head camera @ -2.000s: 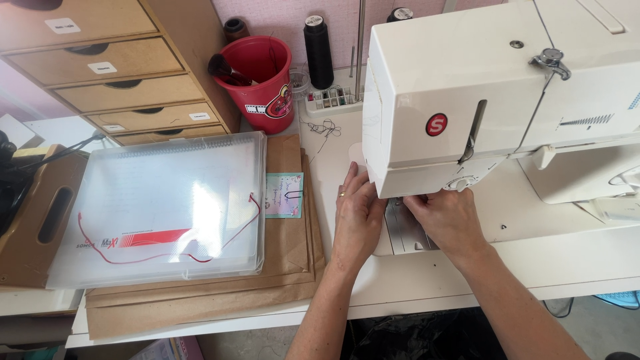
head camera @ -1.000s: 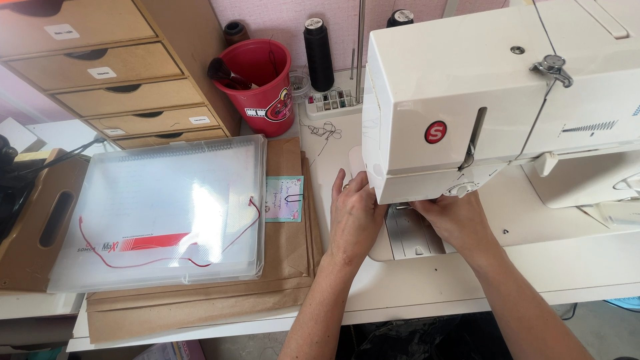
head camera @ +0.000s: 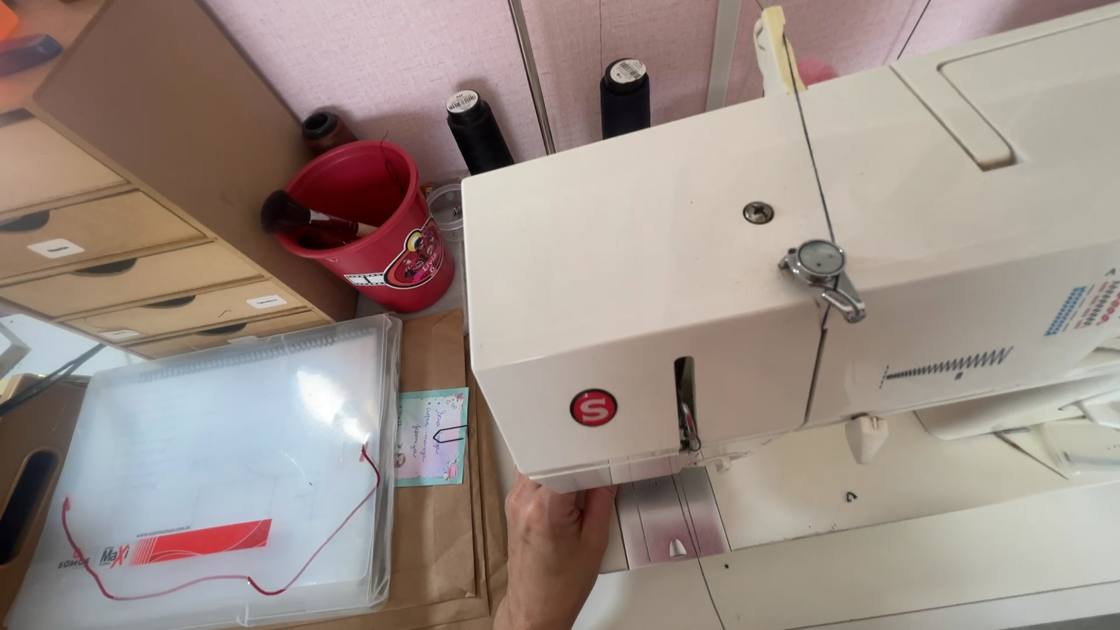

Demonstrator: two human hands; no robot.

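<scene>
A white sewing machine (head camera: 612, 262) fills the right half of the head view, dark thread running over its top past a metal thread guide (head camera: 822, 262). My left hand (head camera: 556, 542) reaches under the left end of the machine's head, beside the metal needle plate cover (head camera: 669, 521). Its fingertips are hidden behind the housing, so what they touch or hold cannot be seen. A small dark thread scrap (head camera: 850, 496) lies on the white machine bed right of the plate. My right hand is out of view.
Left of the machine lie a clear plastic folder (head camera: 227, 455) with a red cord, brown paper (head camera: 437, 534) and a clipped note (head camera: 451, 420). Behind are a red cup (head camera: 420, 254) holding a brush, black thread cones (head camera: 477, 131) and a cardboard drawer unit (head camera: 201, 114).
My right hand was under the machine's head beside the left one in the earlier frames and has left the view. The view has shifted closer to the machine.
</scene>
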